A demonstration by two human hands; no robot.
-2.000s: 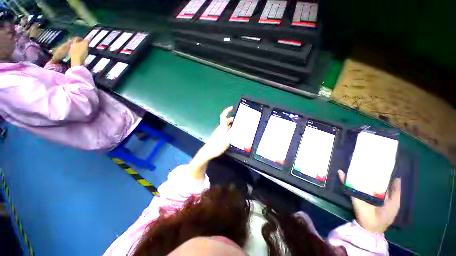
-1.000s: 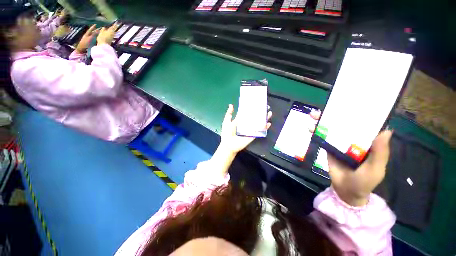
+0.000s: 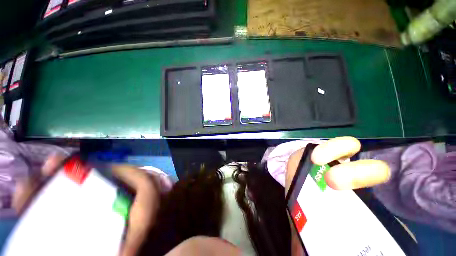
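Note:
My left hand, blurred, holds a smartphone at the lower left; its white screen shows a red and a green block, and its lower part is cut off. My right hand holds another smartphone at the lower right, with fingers over its green block; a red block shows beside it, and the phone runs out of the picture. The black phone tray lies on the green mat. Two lit smartphones lie in its slots, one left of centre and one beside it. The other slots hold no phone.
Stacked trays stand at the far left. A brown board lies at the far edge, with a pale green cylinder at the upper right. A small white scrap lies in a right slot. Another tray shows at the left edge.
Both held phones have come down and close to the camera, and are now turned with their coloured blocks uppermost. The view has swung, so the tray now appears level in the middle.

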